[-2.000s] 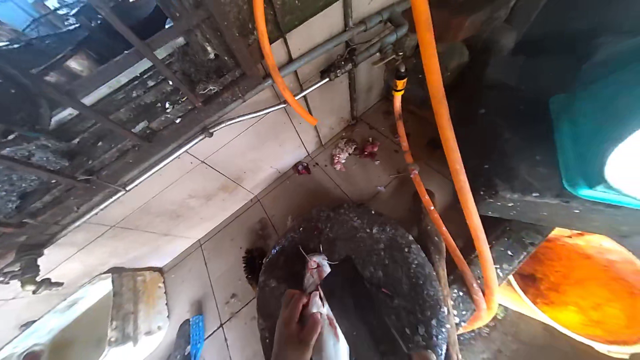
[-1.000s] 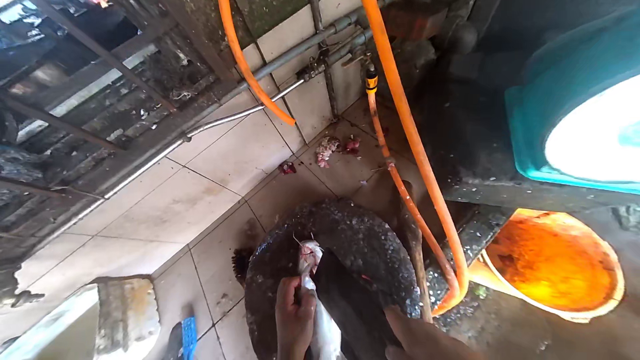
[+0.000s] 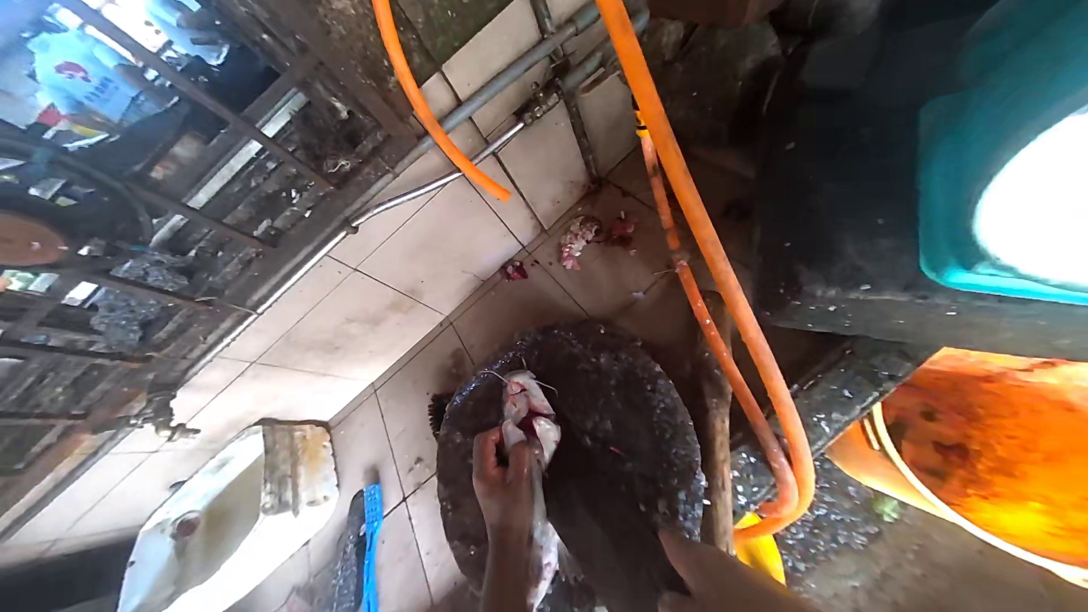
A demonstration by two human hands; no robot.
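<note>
A whiskered fish, seemingly a catfish (image 3: 529, 399), lies belly up on a round, dark chopping block (image 3: 629, 382), with a red cut open behind its head. My left hand (image 3: 501, 467) grips it just below that cut. At the lower edge my right hand (image 3: 714, 574) is closed on the handle of a dark, broad-bladed cleaver (image 3: 608, 518); its blade lies beside the fish, to the right, and blends with the block. Most of the handle and the fish's tail end are hidden or out of frame.
Fish scraps (image 3: 580, 242) lie on the tiles beyond the block. Orange hoses (image 3: 705, 229) and a wooden stick (image 3: 718, 425) run along its right. A bucket of orange-red liquid (image 3: 994, 459), a teal scale (image 3: 943, 204), a white basin (image 3: 229, 501) and a blue-handled tool (image 3: 371, 527) stand around.
My right hand has come further into view from the lower edge since the earliest frame. The cut behind the fish's head now gapes wider. My left hand keeps its hold.
</note>
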